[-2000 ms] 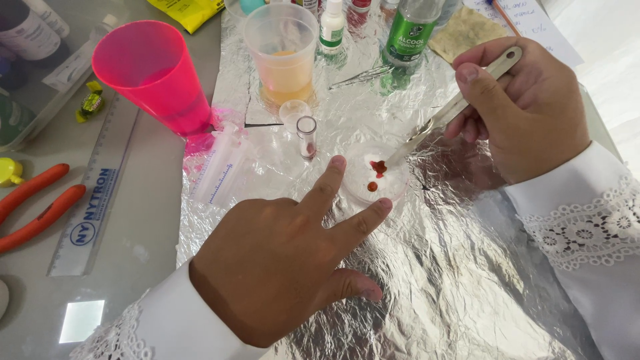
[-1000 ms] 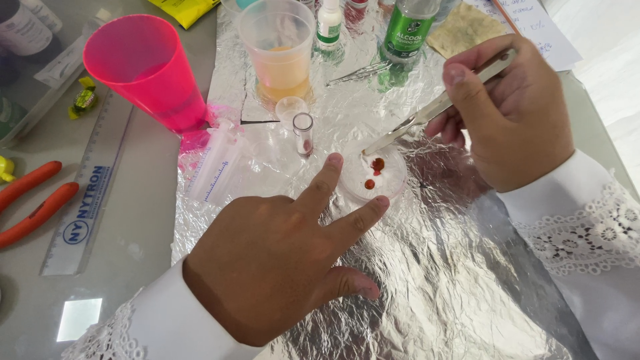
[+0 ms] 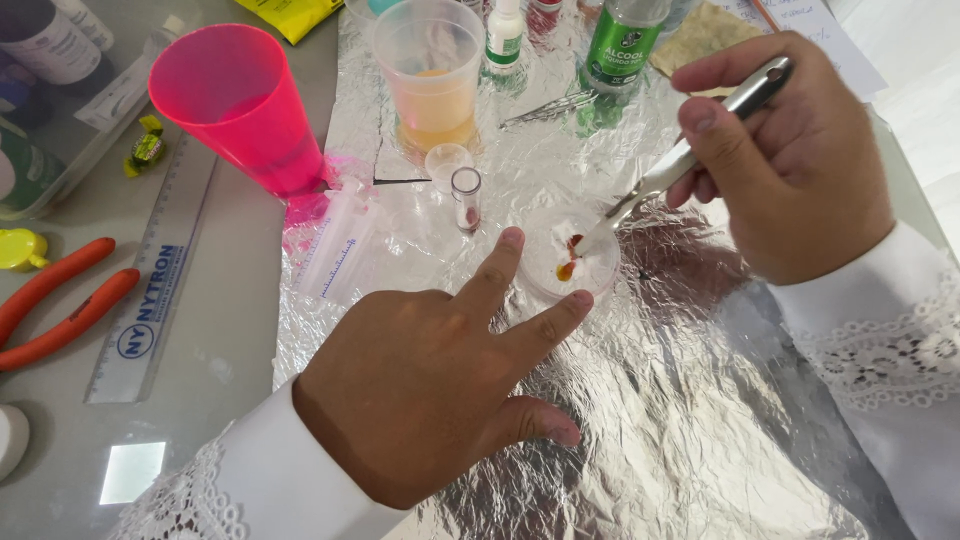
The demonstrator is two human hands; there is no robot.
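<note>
A metal utensil (image 3: 664,169) with a hole in its handle is gripped by my right hand (image 3: 795,150); its lower end points down into a small clear round dish (image 3: 534,259). White powder (image 3: 586,279) and red-orange wet spots (image 3: 565,271) lie in the dish, at the utensil's end. My left hand (image 3: 442,367) lies palm down with spread fingers, two fingertips against the near and left rim of the dish. A small clear vial (image 3: 466,199) with dark reddish matter at its bottom stands left of the dish, beside a little clear cup (image 3: 448,161).
Aluminium foil (image 3: 660,420) covers the work surface. Behind stand a pink cup (image 3: 232,105), a plastic cup with yellowish liquid (image 3: 435,105), a green-labelled alcohol bottle (image 3: 622,45) and tweezers (image 3: 549,109). Leftward lie plastic syringes (image 3: 341,244), a ruler (image 3: 150,300) and orange-handled pliers (image 3: 71,307).
The utensil's end has moved from the dish's upper left part onto the spots. The spots, dark red and rounded before, now look smeared and partly orange. My left hand stays at the rim.
</note>
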